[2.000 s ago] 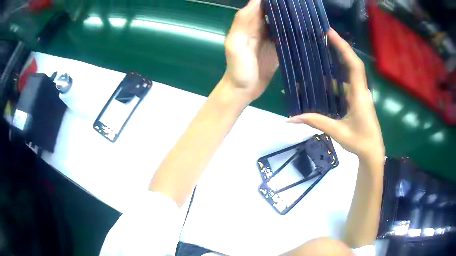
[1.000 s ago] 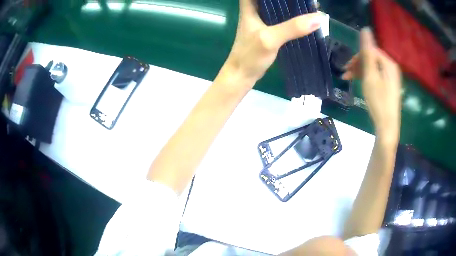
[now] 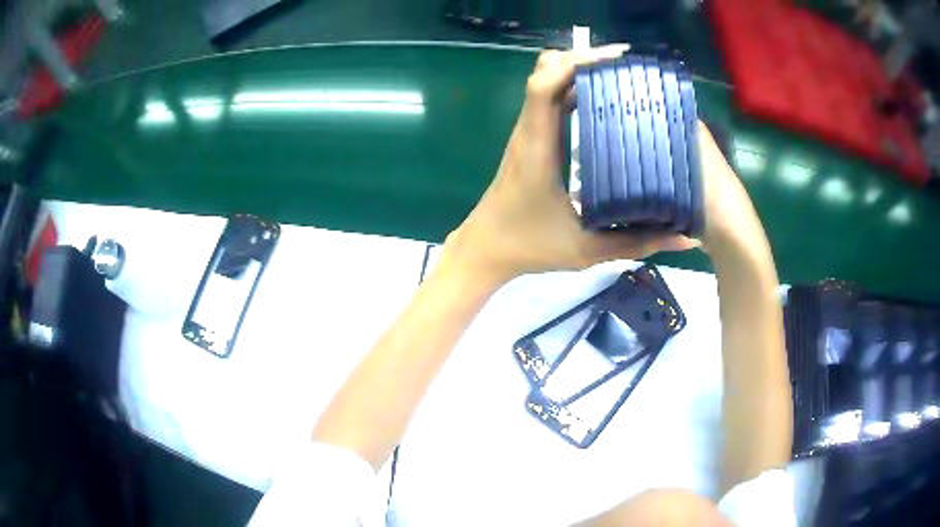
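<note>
A stack of middle frames [image 3: 639, 144] is held over the green belt, its short ends facing me and small slots showing on them. My left hand [image 3: 541, 196] grips its left side and lower edge, the thumb along the bottom. My right hand [image 3: 725, 196] is at its right side, its fingers mostly hidden behind the stack. Two overlapping phone middle frames [image 3: 658, 309] lie on the white surface below the stack. Another single middle frame [image 3: 244, 250] lies flat further left.
The green belt [image 3: 309, 154] runs across beyond the white surface [image 3: 320, 299]. A black tray of shiny frames [image 3: 876, 371] is at the right. A red tray or mat [image 3: 814, 77] is at the far right. A black box-like device [image 3: 77, 319] and a round metal object [image 3: 107, 257] are at the left.
The stack has turned so its short ends face me. My right hand, apart from it one second ago, is back at its right side. My left thumb has moved from across the stack to below it.
</note>
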